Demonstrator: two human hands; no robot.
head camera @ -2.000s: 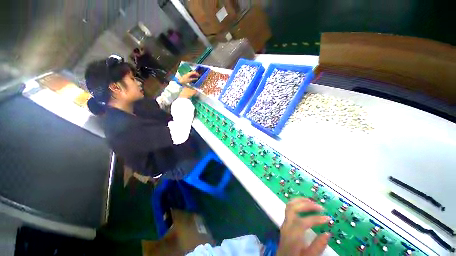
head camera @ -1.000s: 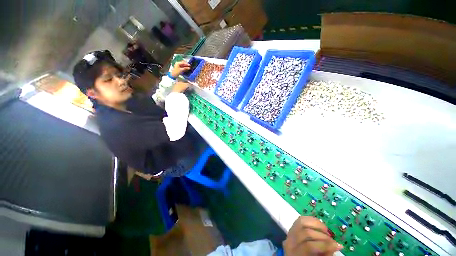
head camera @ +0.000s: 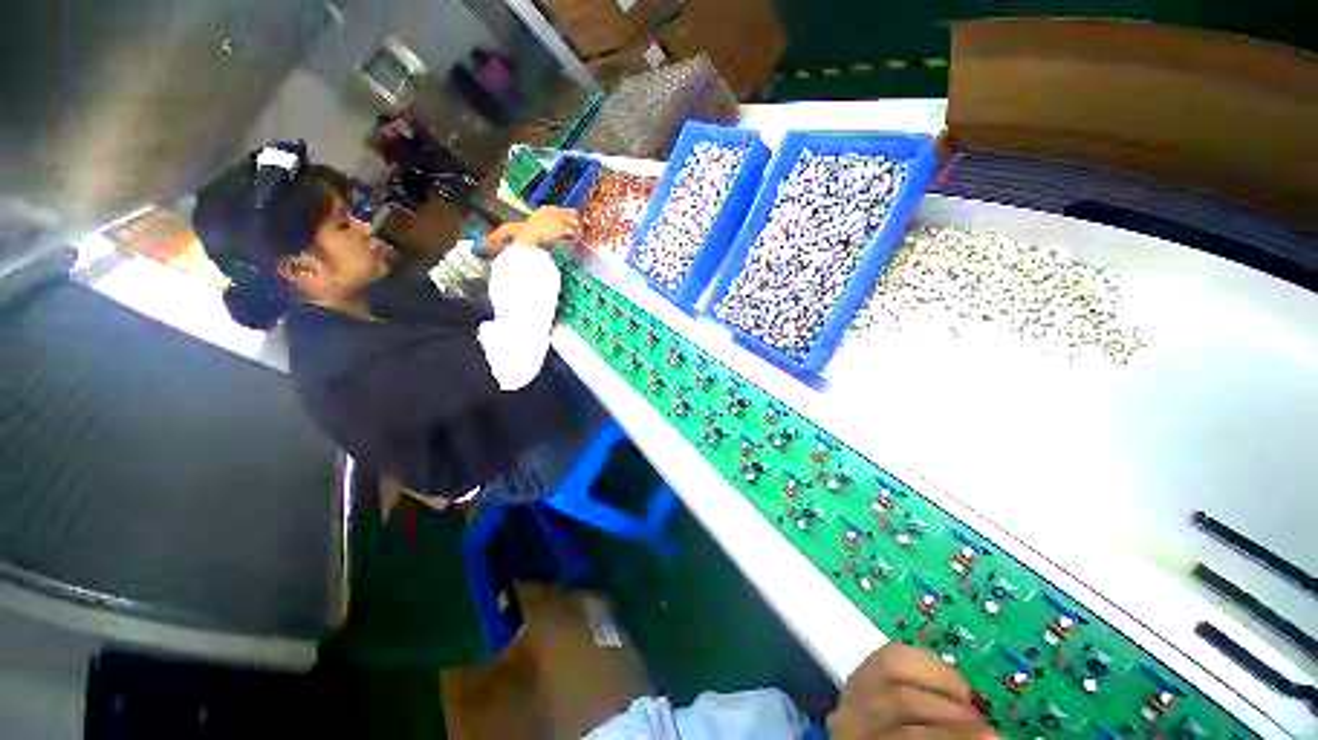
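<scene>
The long green circuit board strip (head camera: 810, 484) runs diagonally along the near side of the white bench, dotted with small parts. My left hand (head camera: 914, 697) is at the bottom edge, partly cut off, over the near side of the boards. Its fingers are curled and their tips are low at the strip; whether they hold a part cannot be told. A small red part shows beside the fingertips. My right hand is not in view.
Two blue bins (head camera: 821, 249) of small silvery parts stand behind the strip, with a cream pile (head camera: 1012, 289) to their right. Black strips (head camera: 1255, 590) lie far right. A worker (head camera: 419, 362) sits at left, hands by reddish-brown parts (head camera: 617, 207). A cardboard box (head camera: 1127, 130) is behind.
My left hand has gone from spread fingers to curled ones and sits lower in the picture. The view has shifted slightly. The neighbouring worker's hands have come together near the strip's far end.
</scene>
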